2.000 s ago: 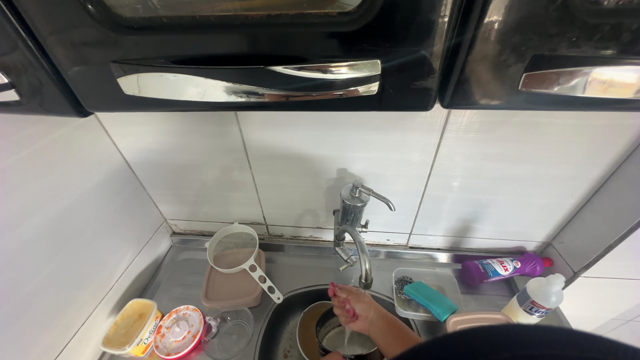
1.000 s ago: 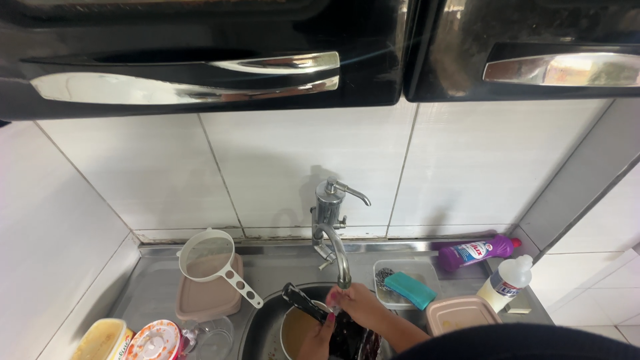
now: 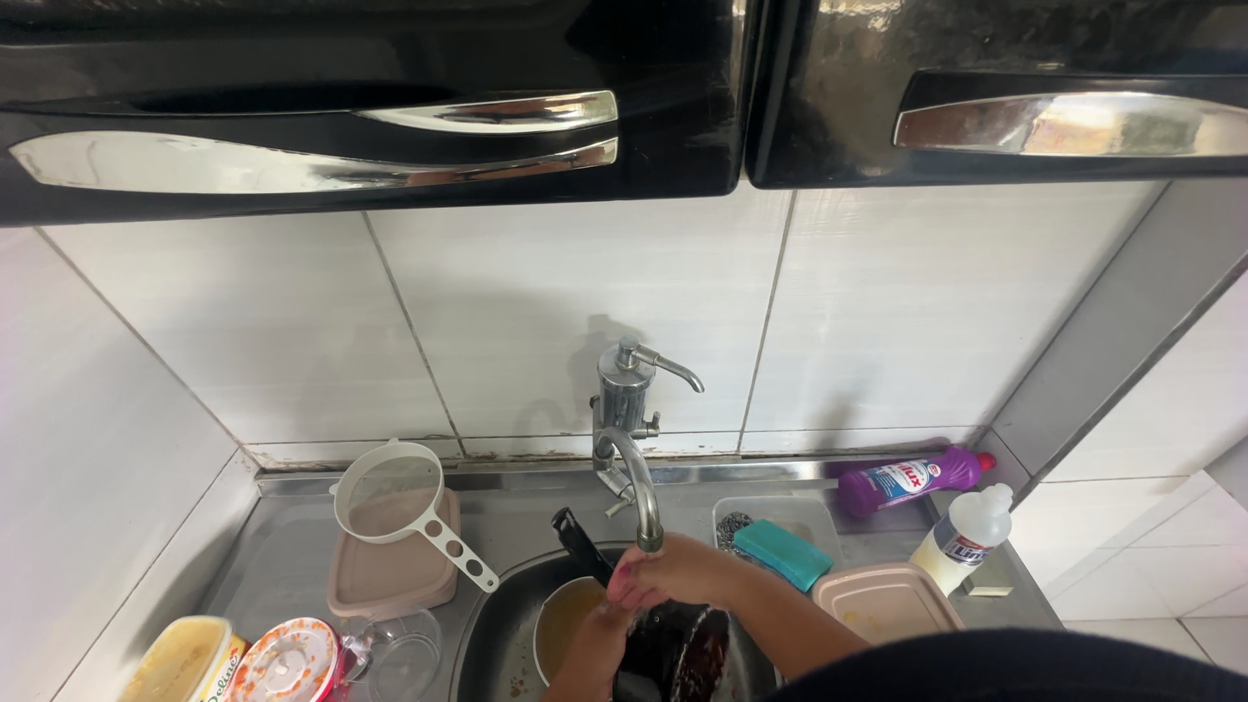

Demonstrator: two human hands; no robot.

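Note:
Under the spout of the chrome faucet [image 3: 643,487], my two hands meet over the steel sink [image 3: 476,634]. My left hand [image 3: 597,639] is closed around the base of a black pan handle [image 3: 582,546], whose free end points up and to the left. The wet, dark pan [image 3: 673,648] tilts below my hands, partly hidden by them. My right hand [image 3: 655,575] reaches in from the right and touches the same spot, its fingers bent; whether it holds something cannot be seen. A pale-rimmed bowl or pot [image 3: 564,619] with yellowish contents sits in the sink behind my left hand.
Left of the sink lie a white strainer [image 3: 429,526] on a pinkish container [image 3: 349,575], clear plastic pieces [image 3: 403,653], a red-stained lid [image 3: 290,663] and a margarine tub [image 3: 180,663]. Right are a teal sponge [image 3: 783,552], steel wool [image 3: 733,531], another container [image 3: 887,600] and two bottles [image 3: 907,483]. Cabinets overhang.
My left hand and the black-handled pan have come into view since the earliest frame. Since the middle frame, both hands have stayed together under the faucet. The view has shifted somewhat.

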